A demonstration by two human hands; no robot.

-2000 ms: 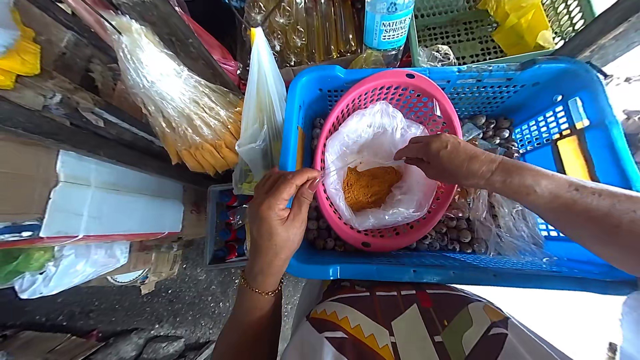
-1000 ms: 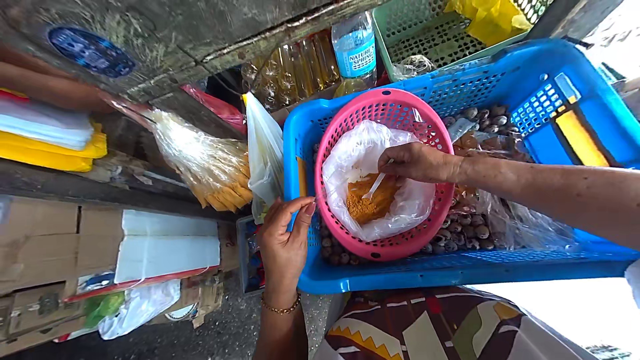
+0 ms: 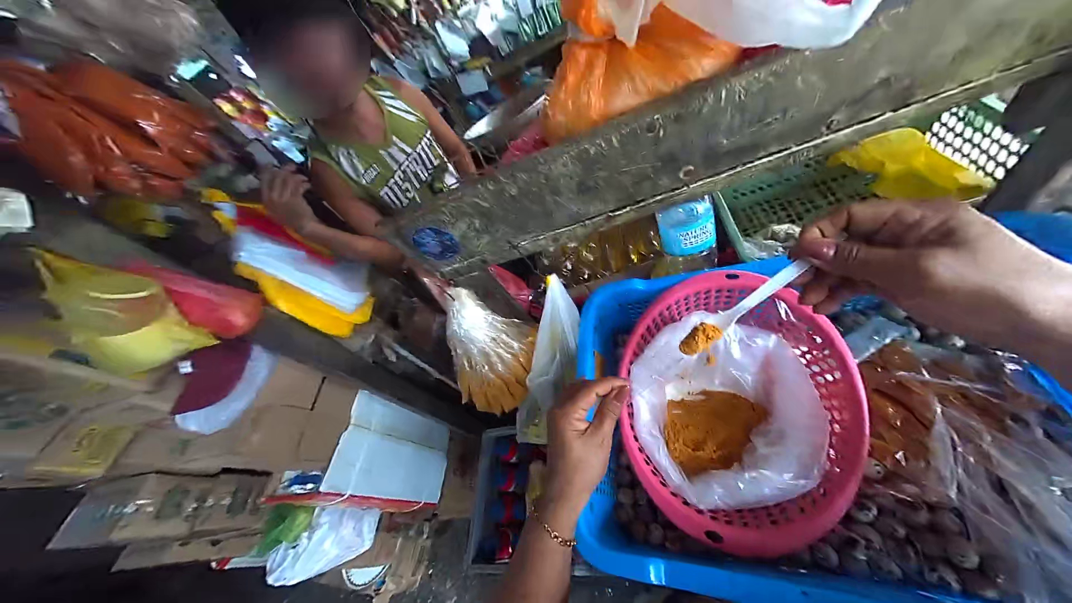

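A white plastic spoon [image 3: 764, 295] is in my right hand [image 3: 921, 260], pinched near its handle end. Orange-brown powder heaps its bowl, and a little falls off above an opened clear plastic bag [image 3: 787, 419]. More of the powder [image 3: 712, 431] lies in the bag, which lines a round pink plastic basket [image 3: 847, 469]. That basket rests in a blue plastic crate [image 3: 662, 569] over many small round brownish items [image 3: 913, 536]. My left hand [image 3: 586, 435] is at the basket's left rim with thumb and index finger pinched together; whether something thin is between them I cannot tell.
A wooden beam [image 3: 636, 159] crosses beyond the crate. Behind it a person [image 3: 377, 167] stands with a hand near stacked plastic bags [image 3: 293, 268]. Small packets of orange powder [image 3: 494, 360] hang left of the crate. A labelled bottle [image 3: 687, 230] and a green crate [image 3: 779, 188] stand behind.
My right hand has risen out of the bag, lifting the spoon with powder on it. My left hand stays by the basket's left rim. The view has swung left, bringing a person into sight.
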